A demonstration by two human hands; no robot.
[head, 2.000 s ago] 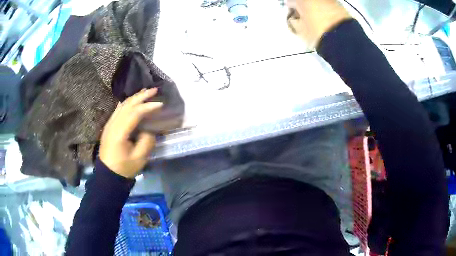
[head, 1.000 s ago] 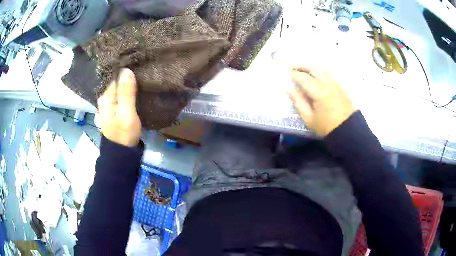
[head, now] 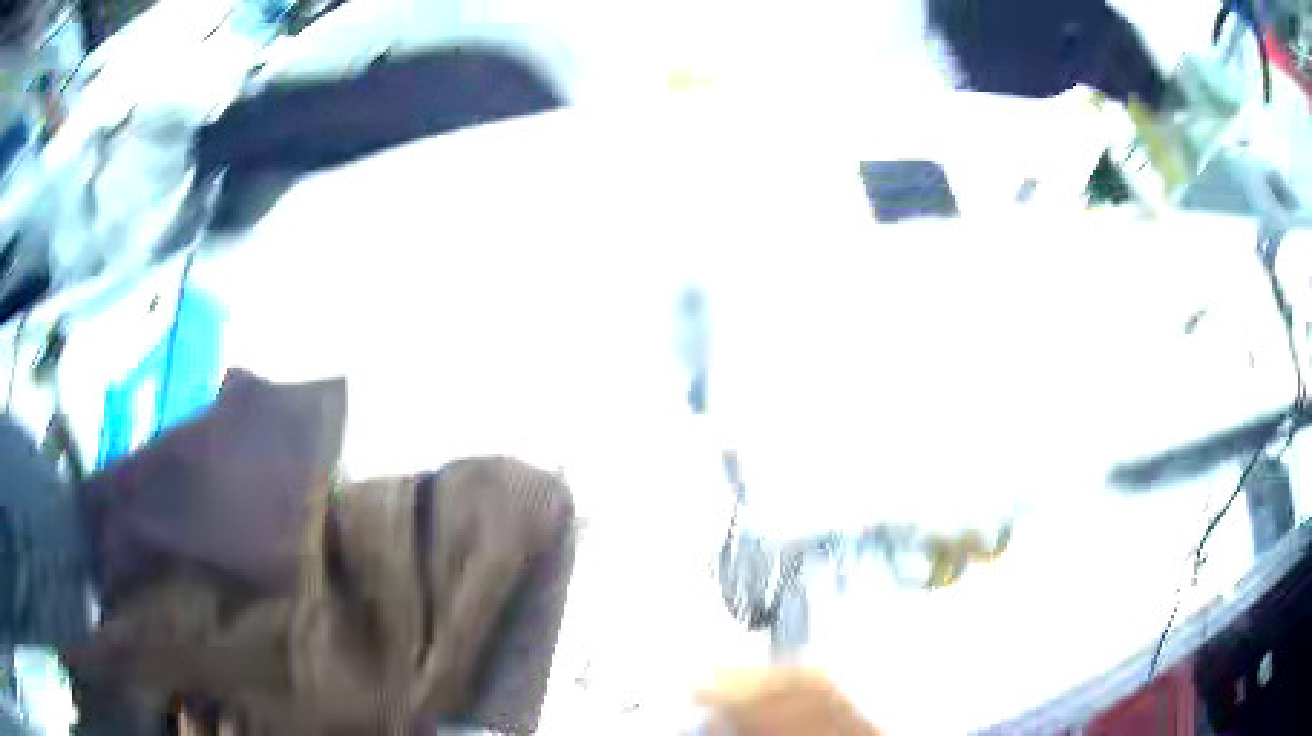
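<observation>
The brown tweed garment piece [head: 389, 575] lies in a heap on the white machine table at the lower left, with its plain dark lining [head: 238, 482] folded on top. My right hand [head: 791, 702] is blurred and cut off by the bottom edge, to the right of the cloth and apart from it; its fingers are not clear. A small skin-toned patch at the bottom left, by the cloth's lower edge, may be part of my left hand [head: 184, 719]; the rest is hidden or out of the picture. Blurred yellow-gold handles [head: 967, 554], likely of the shears, lie beyond my right hand.
The white sewing machine's blurred metal needle area [head: 755, 568] stands just beyond my right hand. A dark rounded object [head: 36, 532] is at the left edge. A blue item [head: 187, 352] lies behind the cloth. Part of a red crate [head: 1137, 712] shows below the table edge at right.
The view has tilted up and blurred, so the cloth and hands appear lower. My left hand has almost left the picture, and my right hand is cut off by the bottom edge.
</observation>
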